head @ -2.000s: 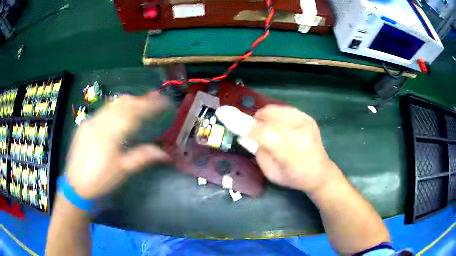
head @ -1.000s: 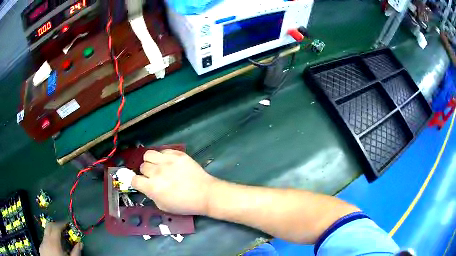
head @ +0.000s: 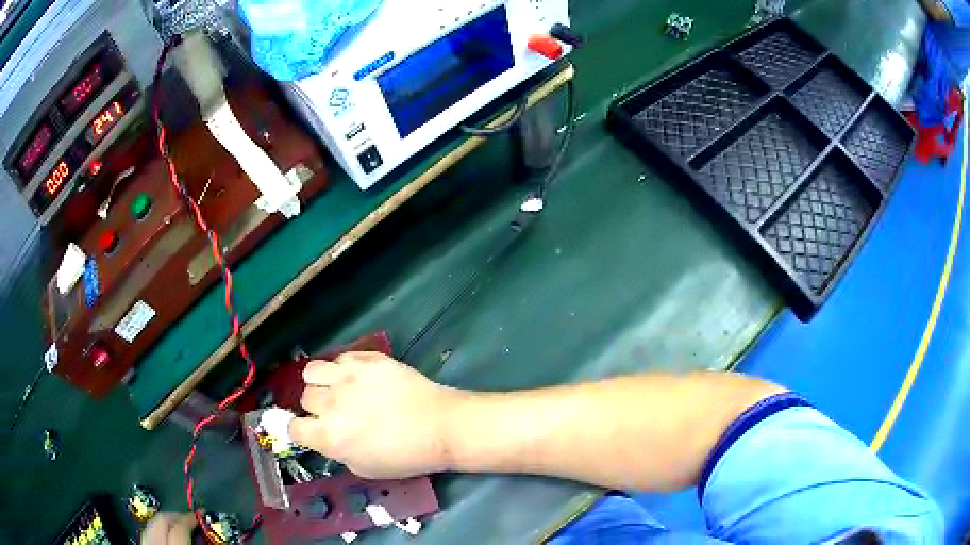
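Note:
A dark-red test fixture lies on the green mat at the lower left. My right hand, with white covers on thumb and fingertip, presses on a small yellow-and-green power supply board in the fixture's opening, beside the metal strip. The hand hides part of the board. My left hand is cut off by the bottom edge. Its fingers touch another small board; the grip is not clear. One more board lies just above that hand. A red-black twisted wire runs to the fixture.
A red-brown control box, red-lit panel meters and a white instrument stand on the raised wood-edged shelf. A black divided tray is at upper right. A loaded tray shows at the lower left corner.
The view has turned further right, and the black tray appears higher. My right hand remains on the board in the fixture. My left hand now shows less, beside a board at the bottom edge.

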